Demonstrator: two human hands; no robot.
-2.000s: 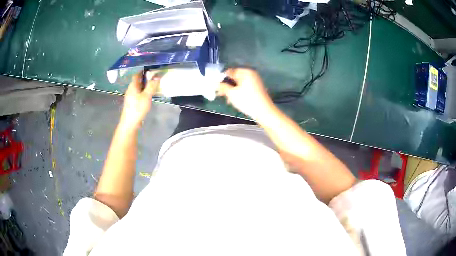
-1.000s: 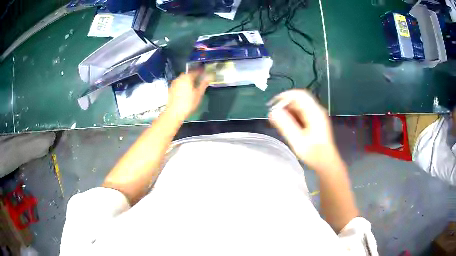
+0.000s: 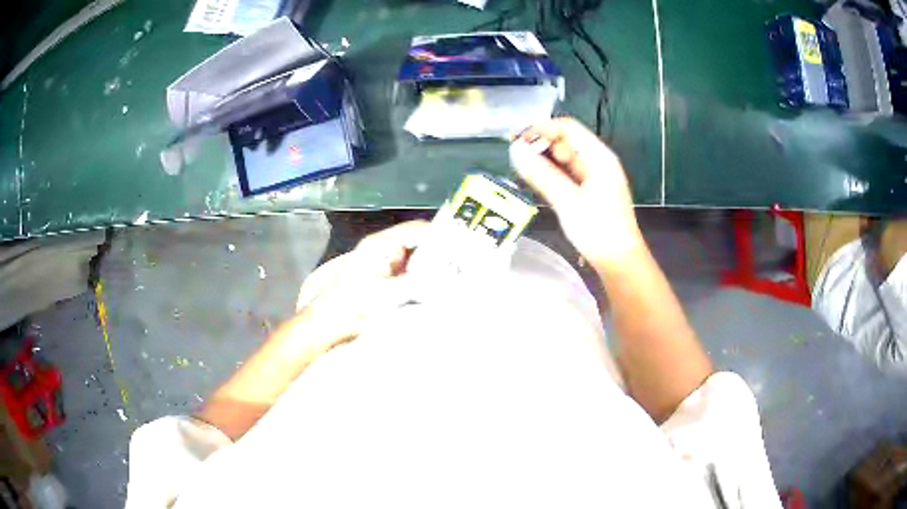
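My left hand (image 3: 398,254) holds a handset (image 3: 484,221) in a whitish sleeve, low in front of my body. A yellow patch with dark pictures shows at its top end; its lower part is washed out against my white clothing. My right hand (image 3: 582,189) is raised to the right of it, fingertips pinched on a tiny dark and silvery piece, perhaps a plug. A blue retail box (image 3: 482,62) with a white, partly yellow item at its front lies on the bench ahead. An open blue box (image 3: 293,154) with its pale flap up stands to the left.
Black cables (image 3: 589,50) lie behind the middle box. More blue boxes (image 3: 808,62) stand at the right on the green bench (image 3: 736,159). Another box shows at the top left edge. Red stools (image 3: 771,256) and a person's pale clothing (image 3: 850,298) are below the bench at right.
My left hand has come from the middle box back toward my body, now with the handset. My right hand has moved up and slightly left, near that box's front. Earlier, my left hand was at the box.
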